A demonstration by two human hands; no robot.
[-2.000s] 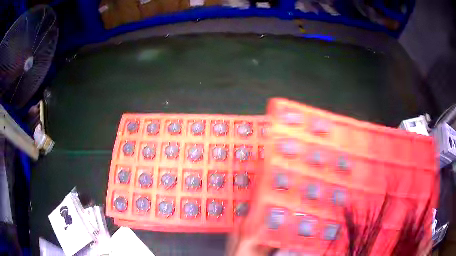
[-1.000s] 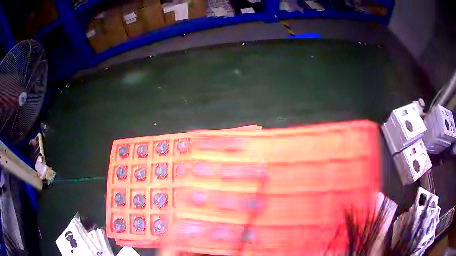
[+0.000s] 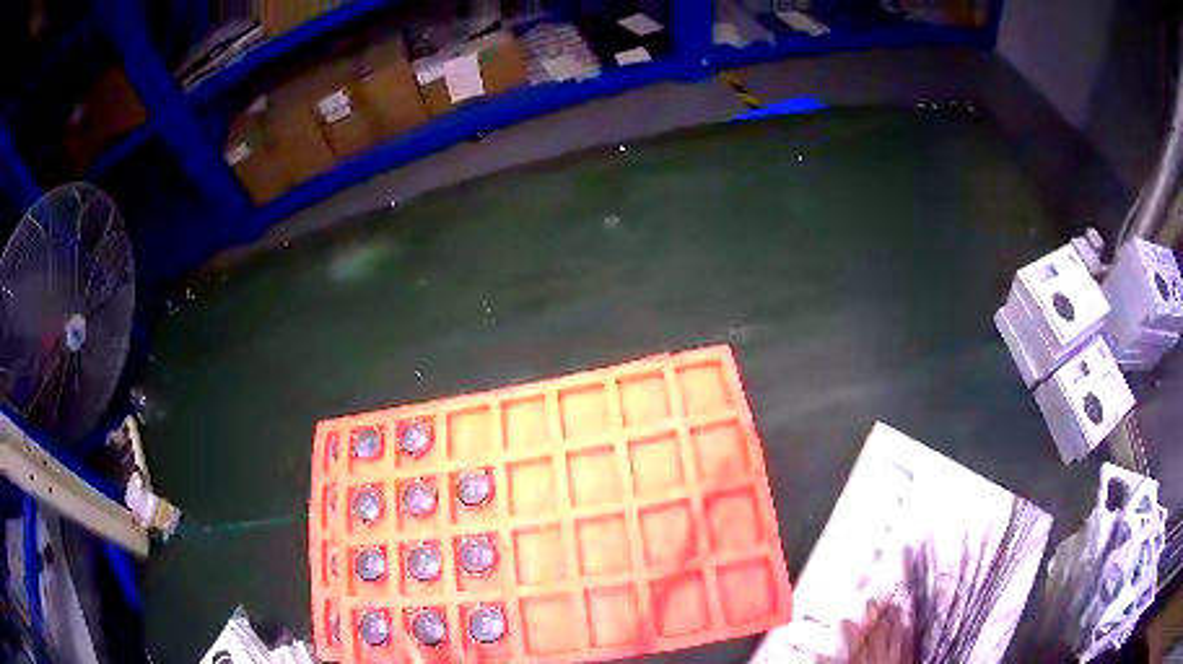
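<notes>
A red-orange compartment tray lies on the green mat at the lower middle. Small round grey devices fill pockets in its left columns; its other pockets are empty. A narrow strip of another tray with devices shows along its left edge. A thick stack of white sheets or cards lies to the right, partly behind dark blurred strands. My right hand shows blurred and cut off at the bottom edge, over the stack's lower part; its grip is unclear. A possible fingertip of my left hand barely shows at the tray's bottom edge.
Small white printed boxes stand stacked at the right edge of the mat. Fanned white cards lie below them, and more cards at lower left. A fan stands left. Blue racks with cartons are behind.
The partly filled tray has moved left and down onto the fuller tray, covering nearly all of it. The white stack at right is now uncovered. The view has shifted.
</notes>
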